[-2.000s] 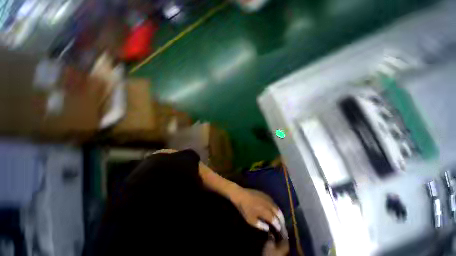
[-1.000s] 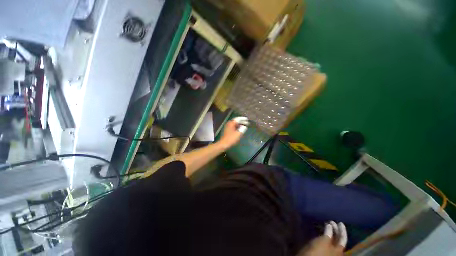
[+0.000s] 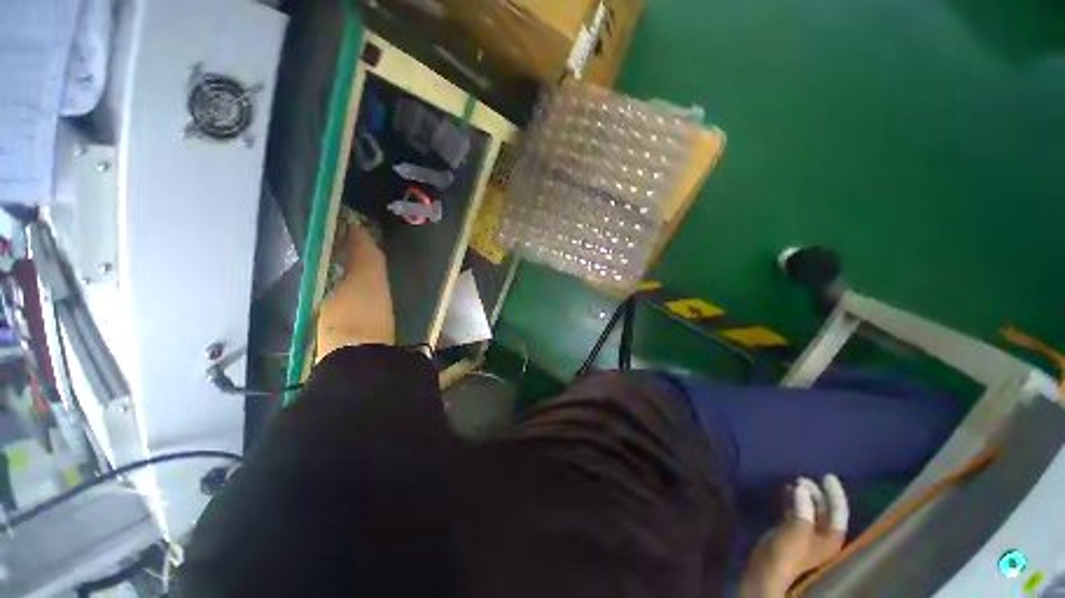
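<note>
My left hand (image 3: 356, 251) reaches into the open shelf compartment (image 3: 450, 280) under the green-edged bench at the left. Its fingers are mostly hidden, and I cannot tell whether they hold anything. My right hand (image 3: 800, 537) is low at the right, beside my blue trouser leg. Two of its fingers wear white cots and stand apart, and no object shows in it. A small clear item with a red ring (image 3: 415, 207) and other small clear and grey pieces lie in the compartment, right of my left hand.
A clear blister tray (image 3: 596, 187) lies on a cardboard box beyond the compartment. A white machine with a round fan (image 3: 222, 108) stands at the left. A white frame (image 3: 923, 339), orange cable (image 3: 911, 508) and green button (image 3: 1011, 563) are at the right. A caster (image 3: 809, 266) touches the green floor.
My left hand has moved from beside the blister tray back left into the compartment. My right hand shows slightly further right, and the view has shifted a little.
</note>
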